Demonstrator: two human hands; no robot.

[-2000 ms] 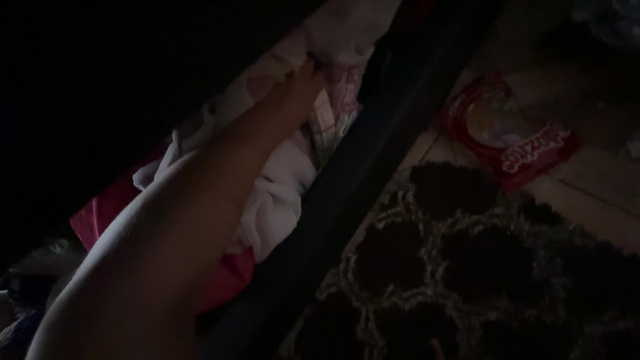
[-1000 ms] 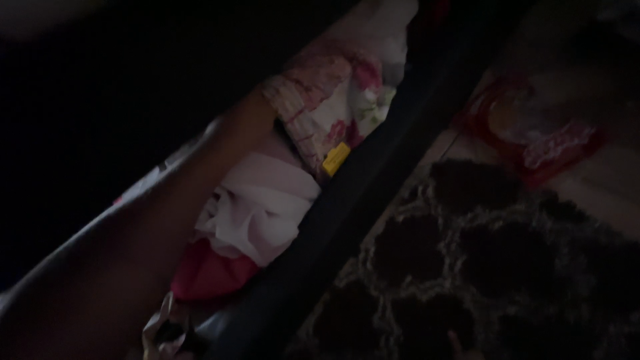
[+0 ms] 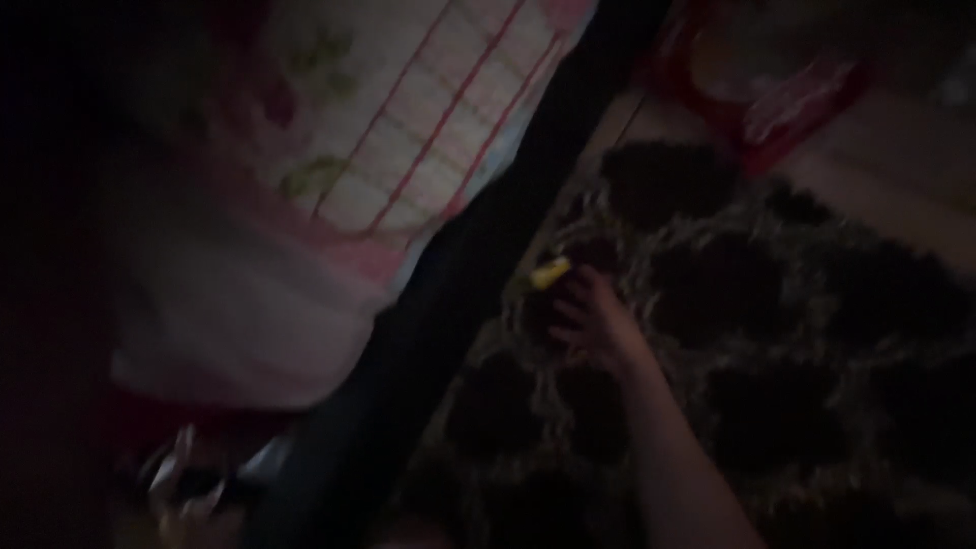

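Observation:
A bare hand (image 3: 598, 320), which looks like my right hand, reaches from the bottom right over the patterned rug (image 3: 717, 282). Its fingers are spread. A small yellow object (image 3: 550, 272) lies just beyond the fingertips; whether they touch it is unclear in the blur. My left hand cannot be made out. To the left, past a long dark edge (image 3: 457, 267), are a floral and checked cloth (image 3: 427, 130) in white and pink and a plain pale cloth (image 3: 244, 328). Red fabric (image 3: 206, 415) shows beneath the pale cloth.
A red and clear plastic packet (image 3: 793, 99) bearing writing lies on the pale floor (image 3: 892, 175) at the upper right. At the lower left is a shiny, unclear object (image 3: 187, 480). The scene is very dark and blurred.
The forearm that reached from the lower left over the cloths is out of sight. A hand has come in over the rug. The view has come closer to the cloths, and more checked cloth shows.

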